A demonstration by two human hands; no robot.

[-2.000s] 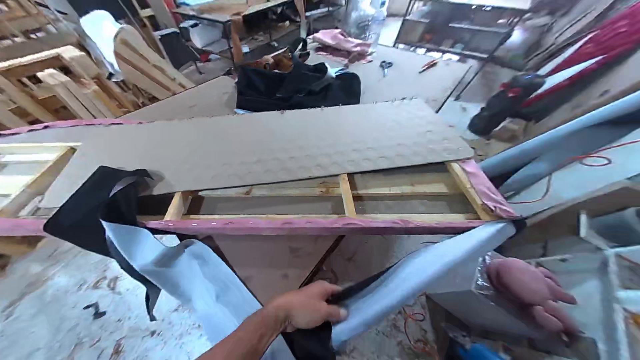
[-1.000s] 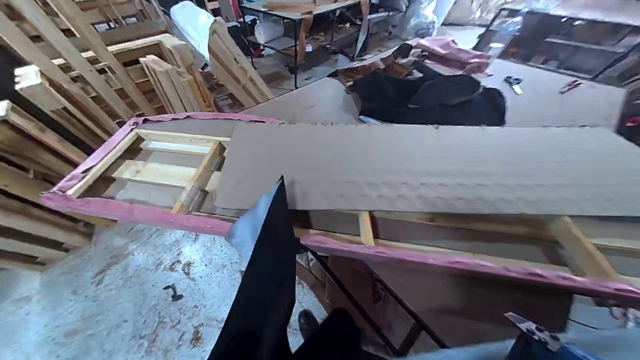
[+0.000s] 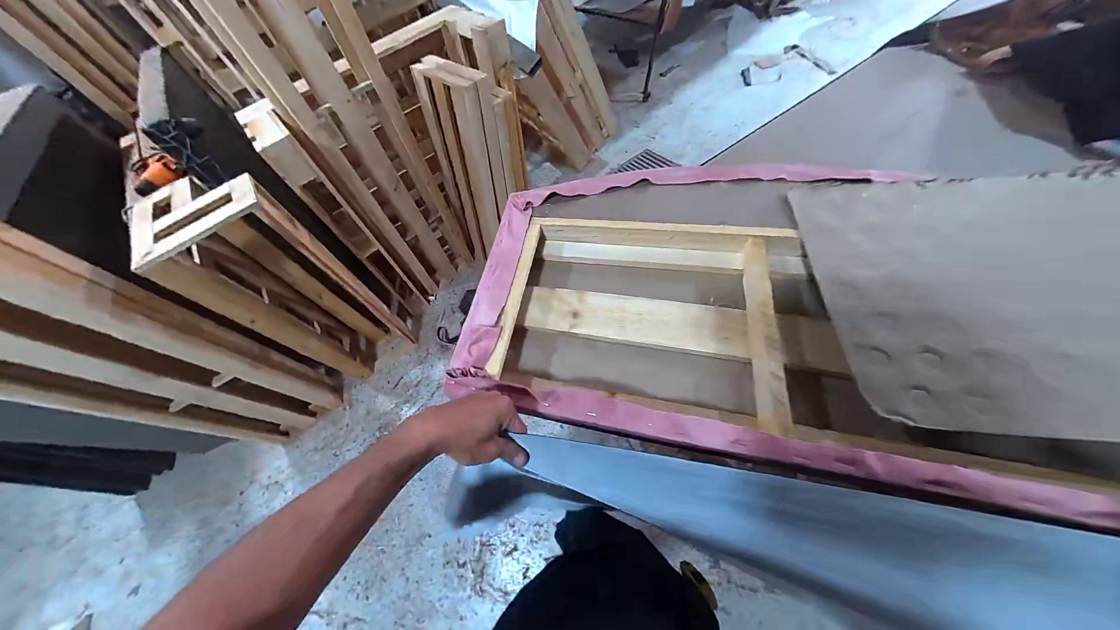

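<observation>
My left hand (image 3: 479,430) grips the end of a long strip of light blue-grey fabric (image 3: 700,499) at the near left corner of a wooden furniture frame (image 3: 639,322). Pink fabric (image 3: 630,418) is stapled around the frame's rim, and my hand is against its corner. The strip runs rightward along the frame's near edge and out of view. A beige sheet (image 3: 971,306), likely cardboard, lies over the frame's right part. My right hand is outside the view.
Bare wooden frames (image 3: 367,131) stand stacked at the left and back left. An orange tool (image 3: 159,173) lies on one frame. Scraps litter the floor (image 3: 394,525). Black cloth (image 3: 1072,79) lies at the upper right.
The view has swung to the left. The blue-grey strip, bunched and hanging before the frame earlier, now stretches along its near edge, with my left hand at the corner.
</observation>
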